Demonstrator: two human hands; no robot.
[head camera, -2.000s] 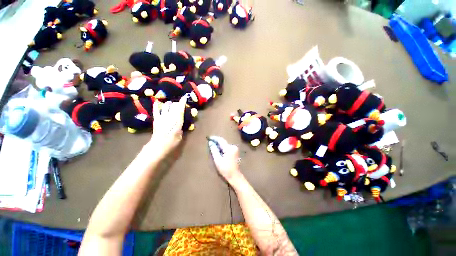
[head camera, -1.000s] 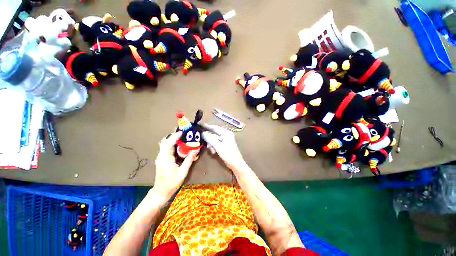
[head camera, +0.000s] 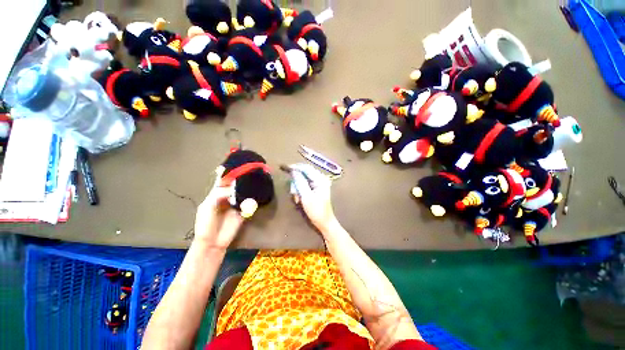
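Observation:
A plush penguin (head camera: 252, 183) with a red band is held over the brown table at the front, its black back up and a yellow foot toward me. My left hand (head camera: 218, 212) grips it from the left side. My right hand (head camera: 312, 195) is just right of the penguin, not touching it, with thumb and fingers pinched together and a pale bluish patch on the fingers. A small dark tip shows at the fingertips; whether it is a needle or thread is too small to tell. Thread snips (head camera: 320, 160) lie on the table beyond my right hand.
Penguin heaps lie at the back left (head camera: 202, 89) and right (head camera: 490, 143). A water bottle (head camera: 82, 102), papers (head camera: 34, 171) and marker (head camera: 88, 176) are left. A paper roll (head camera: 507, 49) and blue tray (head camera: 603, 48) are back right. A blue crate (head camera: 82, 273) stands below left.
My left hand took a penguin from the left heap and brought it to the front. Since then the penguin has turned from face up to back up, and my right hand has moved off it.

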